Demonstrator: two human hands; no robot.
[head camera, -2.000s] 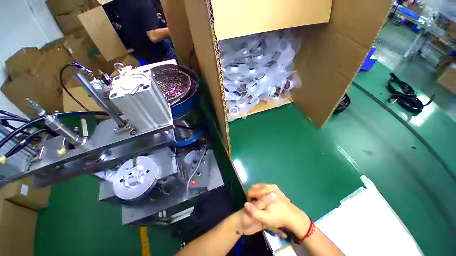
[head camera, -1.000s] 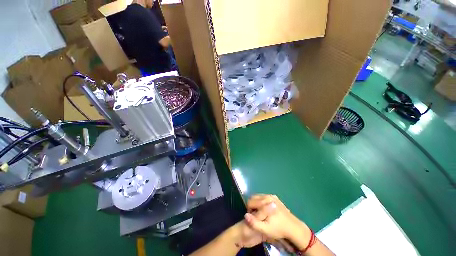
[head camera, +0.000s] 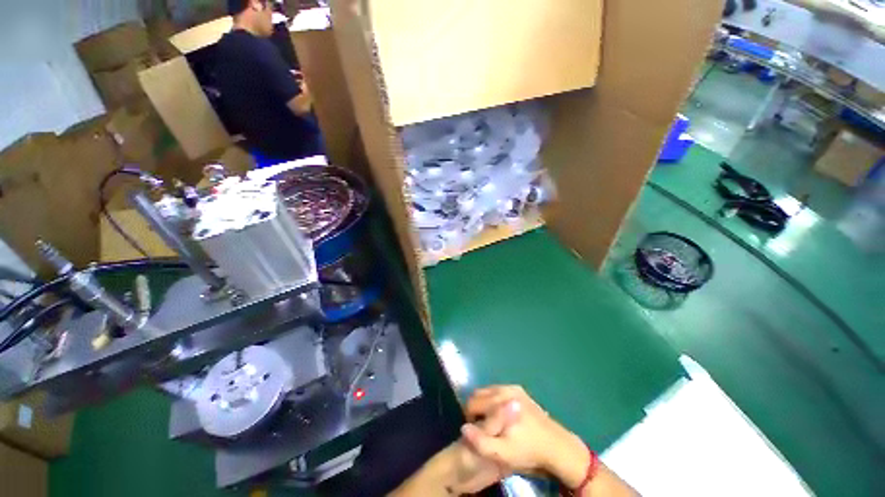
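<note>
My right hand (head camera: 524, 435), with a red string at the wrist, is folded over my left hand (head camera: 468, 468) at the bottom centre. The hands touch, fingers closed; no object shows in them, though my left hand is partly covered. An open carton (head camera: 648, 107) stands ahead, with whitish translucent fan blades (head camera: 471, 175) heaped inside. A round black fan guard (head camera: 673, 262) lies on the green surface right of the carton; no pale blades show in it.
The machine (head camera: 254, 238) stands at left, with a silvery round fixture (head camera: 243, 393) and a bowl feeder (head camera: 320, 209). A white board (head camera: 704, 437) lies at lower right. A black cord bundle (head camera: 752, 199) is farther right. A person in dark clothes (head camera: 260, 92) stands behind.
The black fan guard, mostly hidden behind the carton before, now shows whole, farther right of it. The view has shifted, so the carton and machine sit farther left and lower. My hands stay folded together.
</note>
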